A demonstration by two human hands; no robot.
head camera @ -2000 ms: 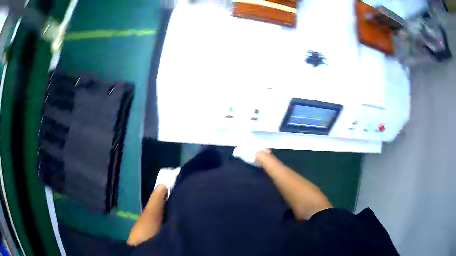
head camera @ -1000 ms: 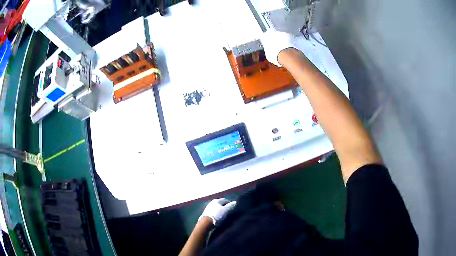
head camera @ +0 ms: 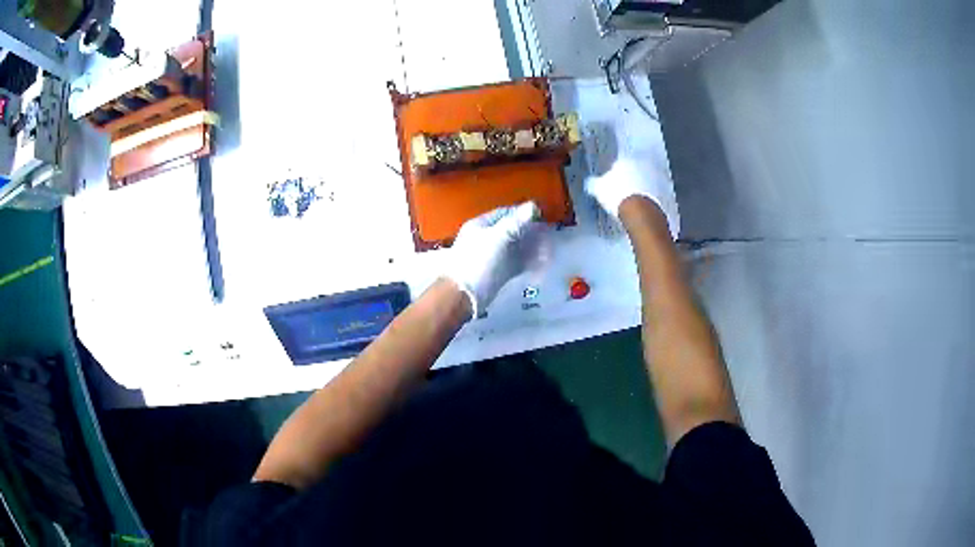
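An orange-brown fixture (head camera: 481,201) lies on the white machine top in front of me, with a pale yellow clamp bar (head camera: 474,141) across it and three round metallic ends showing along the bar. My left hand (head camera: 495,248), in a white glove, is over the fixture's front edge; its fingers are blurred and I cannot tell if they hold anything. My right hand (head camera: 631,190), also in a white glove, is just right of the fixture, low over the white top. Its fingertips are blurred, and what lies under them is hidden.
A second orange fixture (head camera: 160,155) stands at the upper left. A dark pile of small screws (head camera: 294,197) lies between the fixtures. The touchscreen (head camera: 340,323) and red emergency button (head camera: 578,287) are at the front. A black tray (head camera: 43,427) lies lower left. A grey-black box (head camera: 684,13) is upper right.
My left hand has moved from the machine's front edge up to the right-hand fixture. My right hand has come off that fixture's rear part to its right side. The view has shifted right.
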